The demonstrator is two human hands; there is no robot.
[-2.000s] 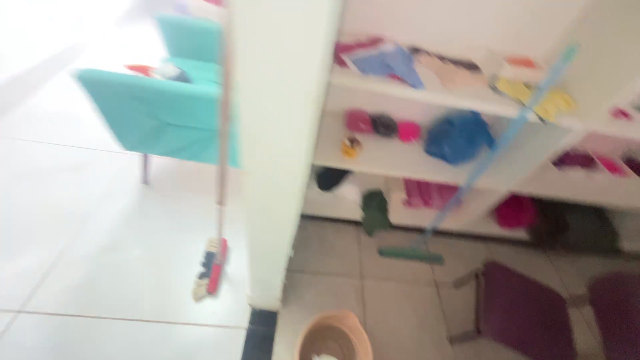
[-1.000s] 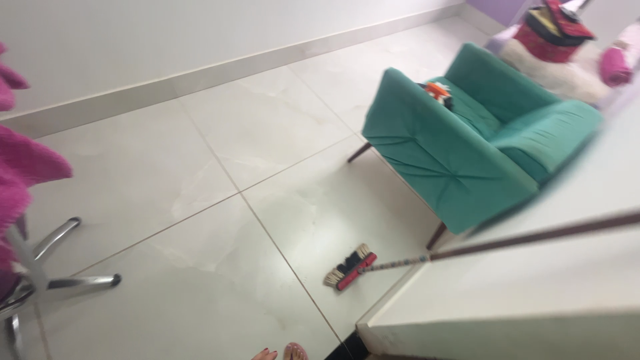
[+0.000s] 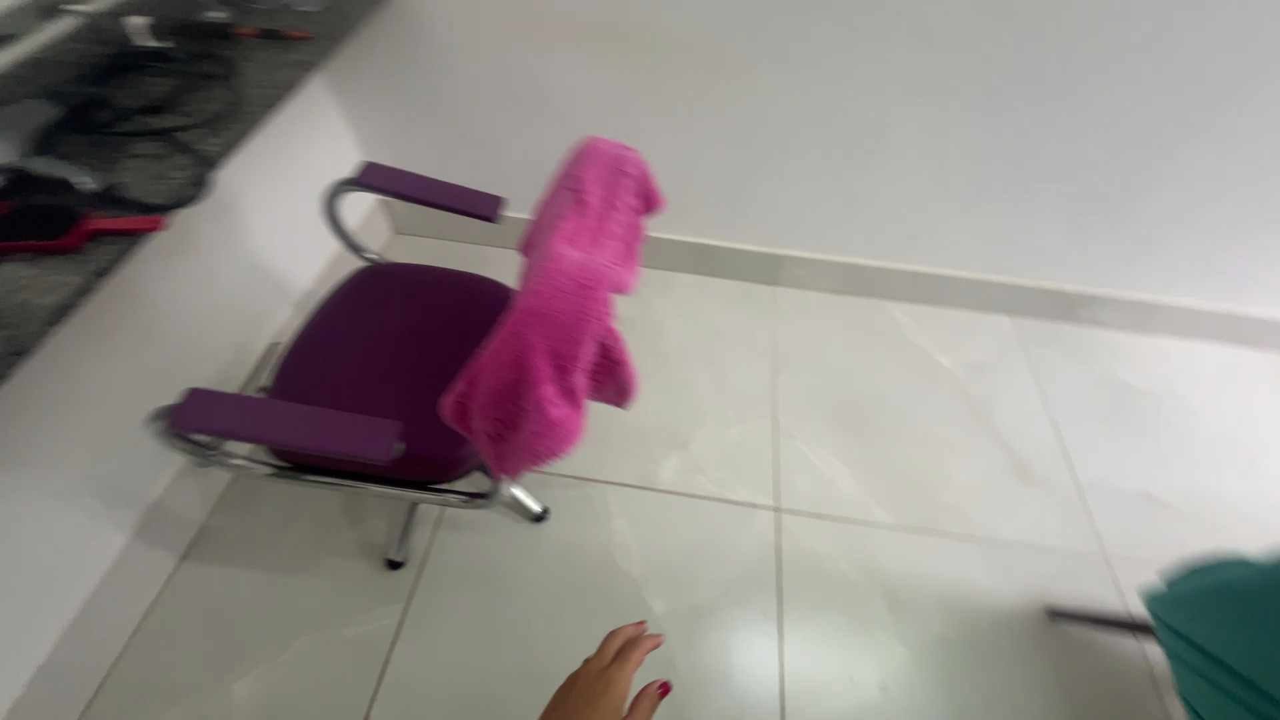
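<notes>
My left hand (image 3: 608, 680) reaches in from the bottom edge, blurred, its fingers a little bent and spread from the thumb, with red nail polish. It holds nothing and touches nothing that shows. Nearest to it, farther up, stands a purple salon chair (image 3: 390, 360) with chrome arms and purple armrests. A fluffy pink towel (image 3: 560, 320) is draped over the chair's backrest and hides it. My right hand is out of view.
A dark granite counter (image 3: 60, 300) at the upper left bears black cables (image 3: 150, 100) and a red-and-black brush (image 3: 70, 228). Part of a green armchair (image 3: 1225, 630) shows at the lower right. A white wall (image 3: 900, 130) borders the pale floor tiles (image 3: 900, 420).
The view has swung strongly left, from shelves and brooms to the purple chair and counter. My left hand has come into view; the broom has gone out of it.
</notes>
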